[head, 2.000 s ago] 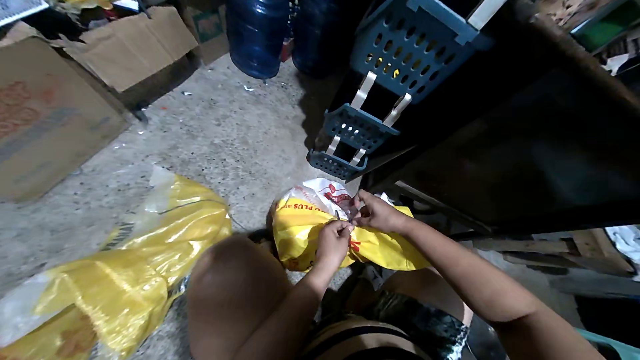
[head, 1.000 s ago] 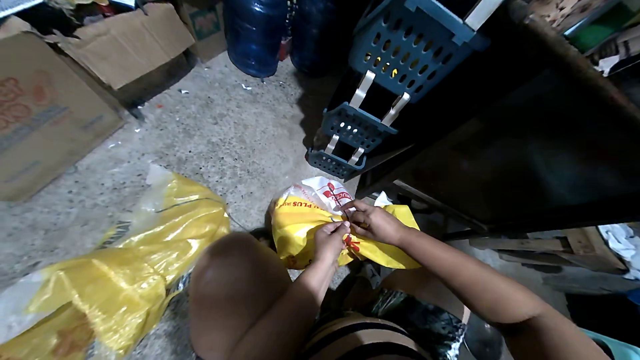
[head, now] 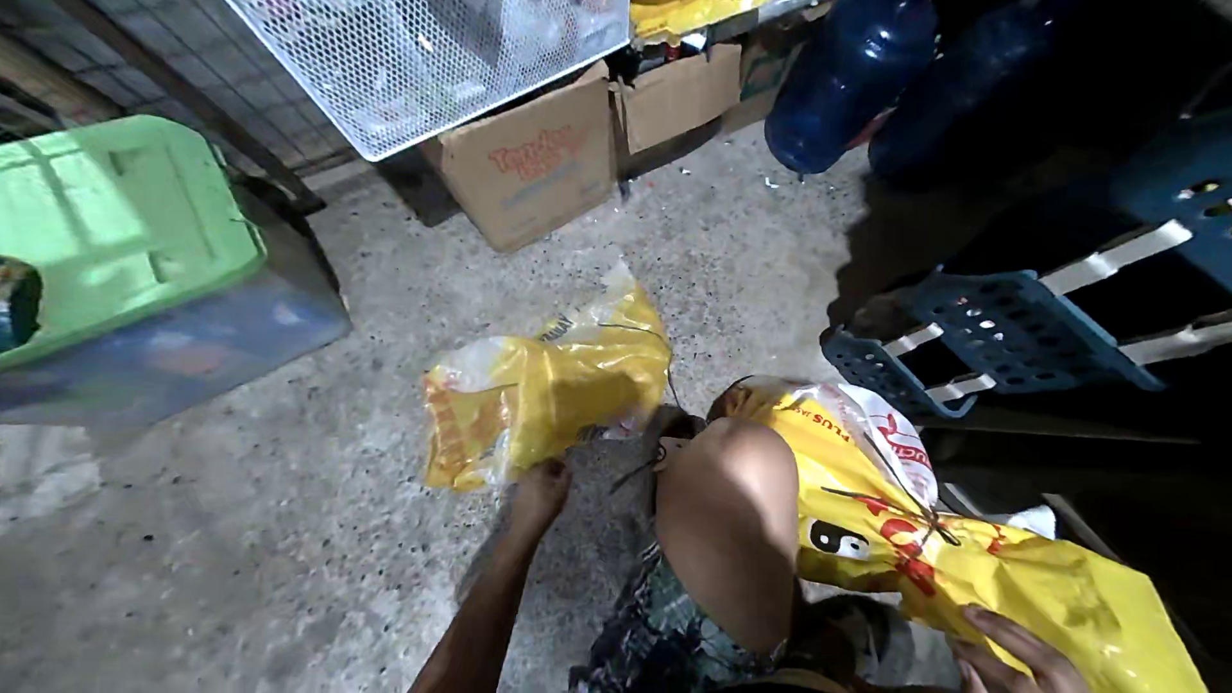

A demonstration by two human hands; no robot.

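Observation:
A yellow plastic sack point(head: 895, 500), its neck bound with a dark tie, stands at my knee on the right. My right hand point(head: 1011, 654) lies on the sack's loose yellow part at the bottom edge, fingers extended; its grip is unclear. My left hand point(head: 541, 486) is closed at the lower edge of a second yellow and clear plastic sack point(head: 577, 385), which lies flat on the concrete floor left of my knee. Whether its fingers pinch the plastic cannot be made out.
A storage box with a green lid point(head: 125, 212) stands at left. Cardboard boxes point(head: 539, 164) sit under a white mesh basket point(head: 452, 67). Blue water jugs point(head: 847, 87) are at the back. A blue plastic rack point(head: 1011, 318) stands at right, beside dark furniture.
My left hand has left the bound sack and moved left to the sack on the floor. My right hand has moved off the tied neck. The view has swung left.

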